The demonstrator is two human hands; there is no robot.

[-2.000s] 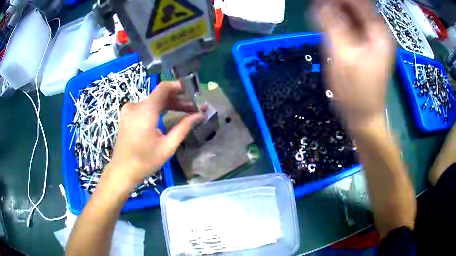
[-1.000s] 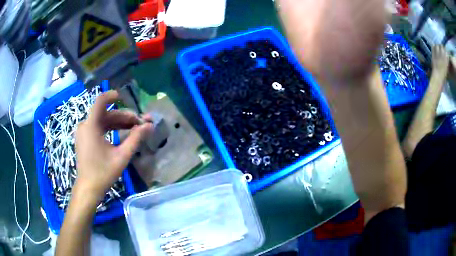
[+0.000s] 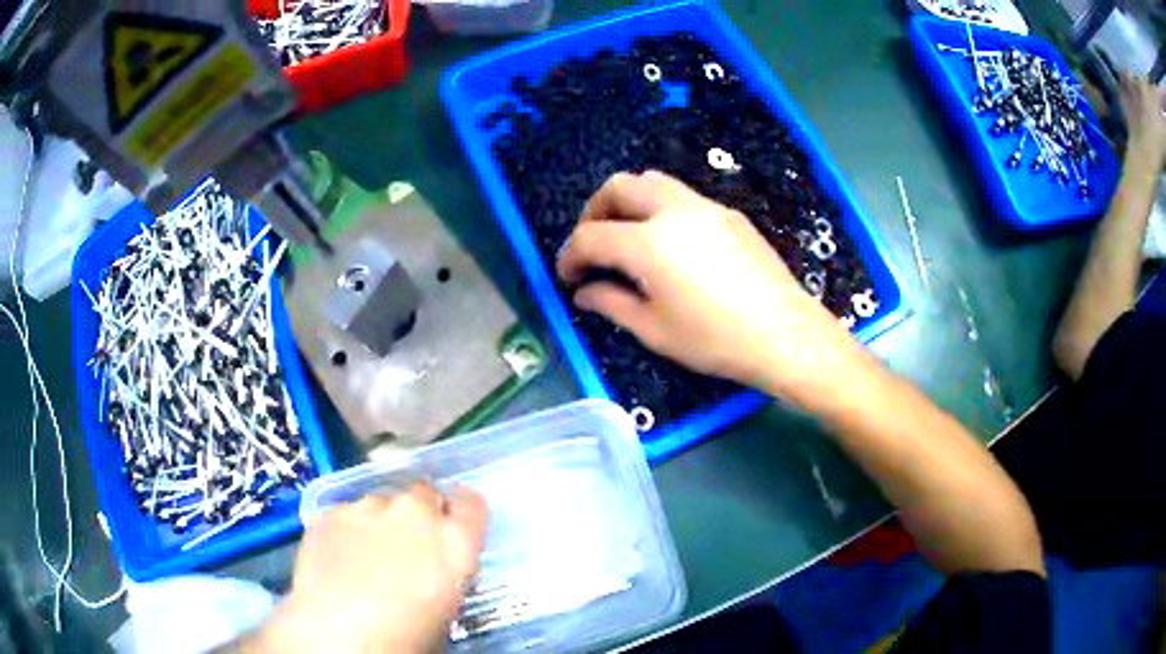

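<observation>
My left hand (image 3: 390, 562) is over the left part of the clear plastic box (image 3: 659, 562), beside white sticks (image 3: 550, 594) on its white lining; its fingertips are hidden, so I cannot tell if it holds one. My right hand (image 3: 691, 275) reaches into the blue tray of black rings (image 3: 575, 141), fingers bent down among the rings; its grip is hidden. The small metal fixture block (image 3: 377, 307) stands on the flat metal base plate (image 3: 448, 345), a round hole showing on top. The press punch (image 3: 297, 211) points down near it.
The press head (image 3: 154, 96) with a yellow warning label is at upper left. A blue tray of white sticks (image 3: 205, 371) lies left of the base. A red bin (image 3: 371, 64) is behind. A smaller blue tray (image 3: 1023, 205) and another person's arm (image 3: 1112, 268) are at right.
My left hand has left the fixture block and moved down to the clear box. My right hand has come down from the upper right into the ring tray. The camera view has shifted.
</observation>
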